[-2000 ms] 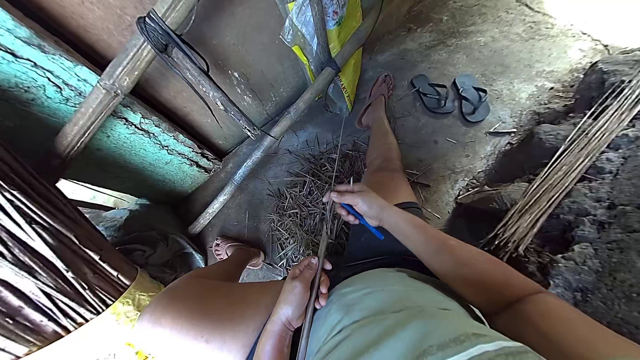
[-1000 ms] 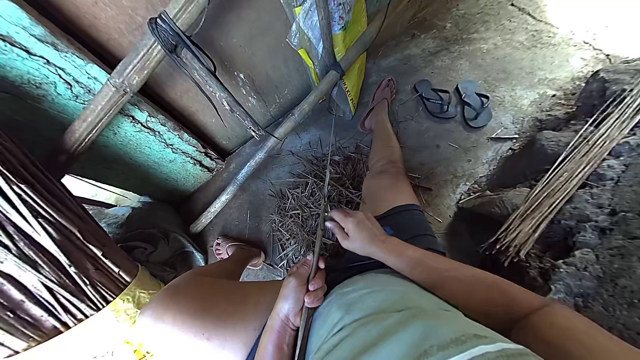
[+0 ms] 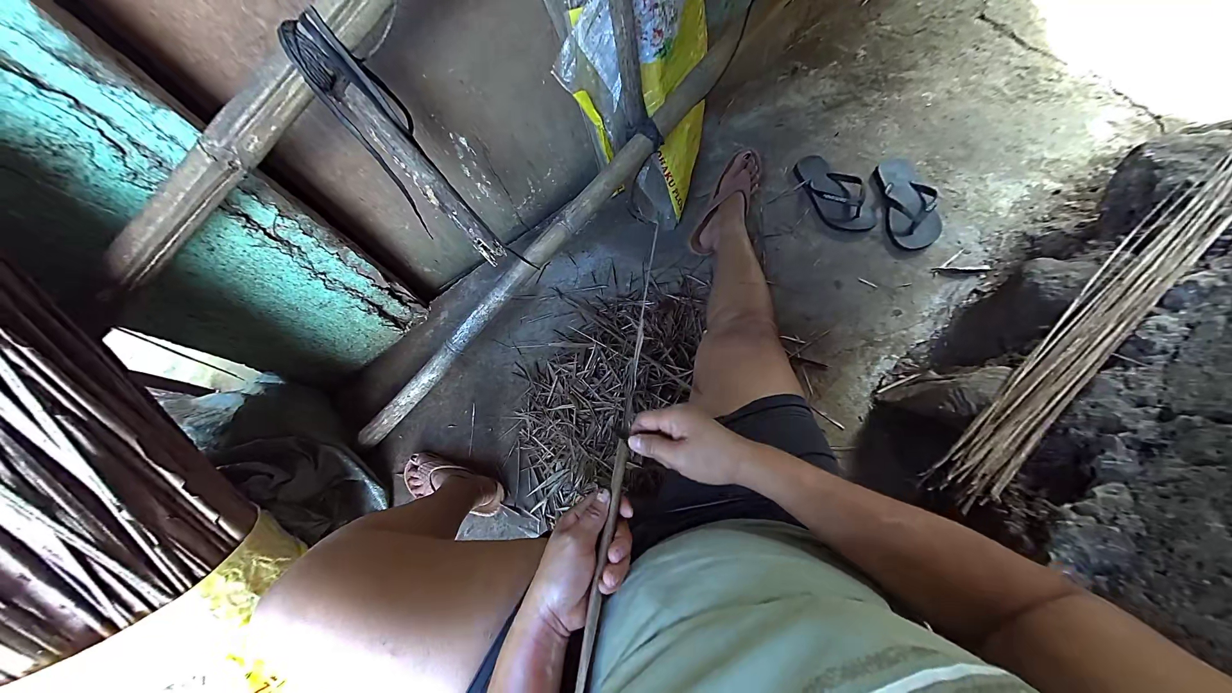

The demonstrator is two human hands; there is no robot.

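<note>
A long thin stick (image 3: 617,481), tapering toward its far end, lies across my lap and points forward over the floor. My left hand (image 3: 587,553) is closed around its thicker part. Farther along, the thumb and fingers of my right hand (image 3: 679,443) touch or pinch the stick; whether a knife is in that hand cannot be made out. Beyond and below both hands, a pile of short stick pieces (image 3: 606,371) is heaped on the floor between my feet.
A bundle of dark sticks (image 3: 87,472) stands at the left in a yellow-and-white sack. Thin pale sticks (image 3: 1088,337) lean on rough stone at the right. A bamboo pole (image 3: 481,313) slants across the floor beside the wall. Black flip-flops (image 3: 907,204) lie beyond my foot.
Two seconds ago my right hand held a blue-handled tool, which is not visible in the later frames. That hand has shifted along the stick. My left hand keeps its hold.
</note>
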